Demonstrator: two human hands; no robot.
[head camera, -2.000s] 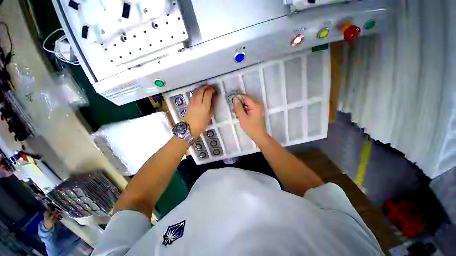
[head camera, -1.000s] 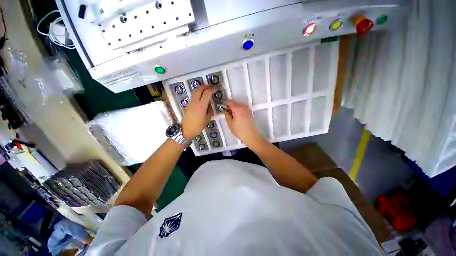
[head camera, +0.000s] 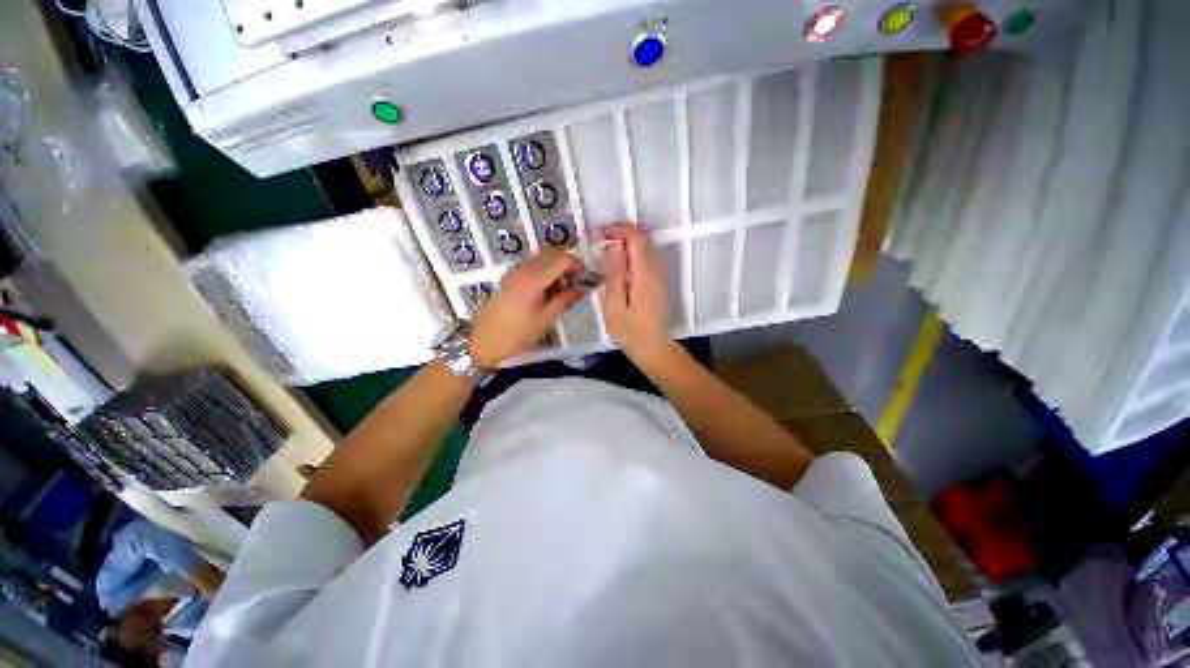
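The white compartment tray (head camera: 688, 235) lies in front of the machine. Its three left upper cells hold several grey square housings (head camera: 495, 205) with ringed centres; another housing shows in a lower left cell. My left hand (head camera: 525, 308) pinches a small grey housing (head camera: 590, 279) between thumb and fingertips over the tray's lower row. My right hand (head camera: 634, 290) is just right of it, fingers together, close to the housing. Whether the right hand holds anything is hidden.
The machine's front edge with buttons (head camera: 649, 51) runs behind the tray. A shiny white tray (head camera: 320, 290) lies left. Filled dark trays (head camera: 183, 428) sit on the bench. A tall white stack (head camera: 1031, 222) stands right. Part of a person (head camera: 154, 568) shows lower left.
The view has shifted, so the tray appears higher. Both hands have moved from the upper third column down towards the lower row. More ringed housings are uncovered in the upper cells.
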